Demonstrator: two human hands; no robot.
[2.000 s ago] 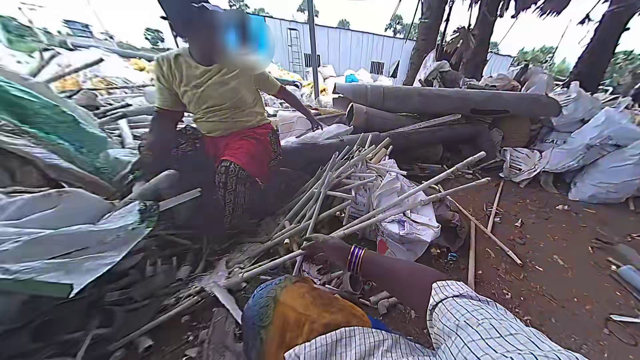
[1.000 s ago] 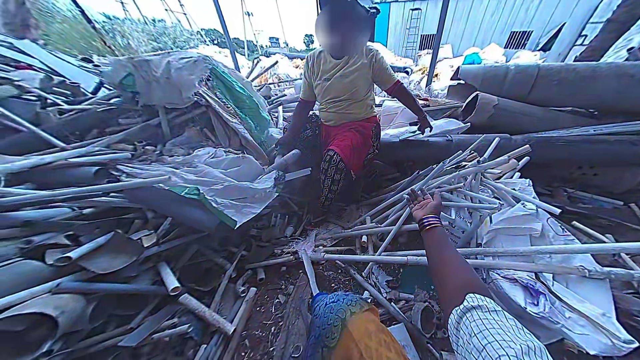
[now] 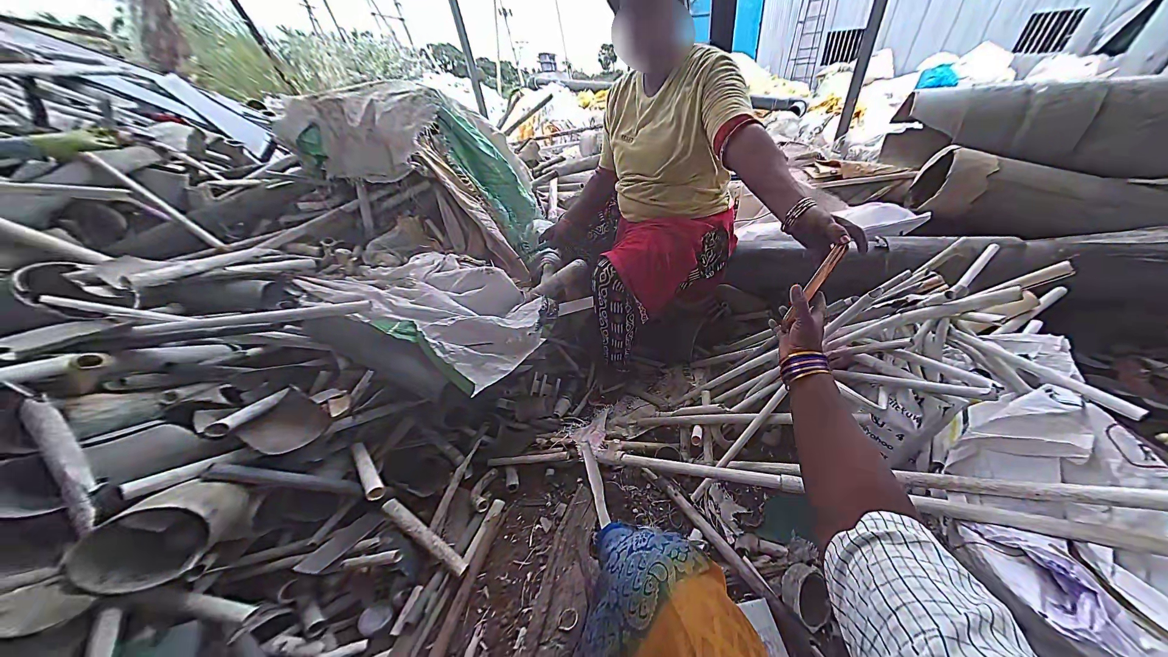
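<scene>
My right hand [image 3: 803,324], with bangles at the wrist, reaches forward and grips the lower end of a thin brown strip-like piece [image 3: 826,272]. A co-worker's hand [image 3: 830,233] holds the upper end of the same piece. Beneath and right of my hand lies a heap of thin pale pipes [image 3: 912,342]. A long pale pipe [image 3: 1004,488] runs across under my forearm. My left hand is outside the view.
The co-worker [image 3: 675,137] sits ahead beside a large grey pipe [image 3: 1040,251]. Cut pipe pieces [image 3: 155,538] pile up at left. A white sheet [image 3: 456,315] lies near the co-worker; white sacks [image 3: 1049,438] lie at right.
My right hand was open and holding nothing one second ago; now it grips the brown piece. The co-worker's arm has reached out toward my hand. The view has swung left.
</scene>
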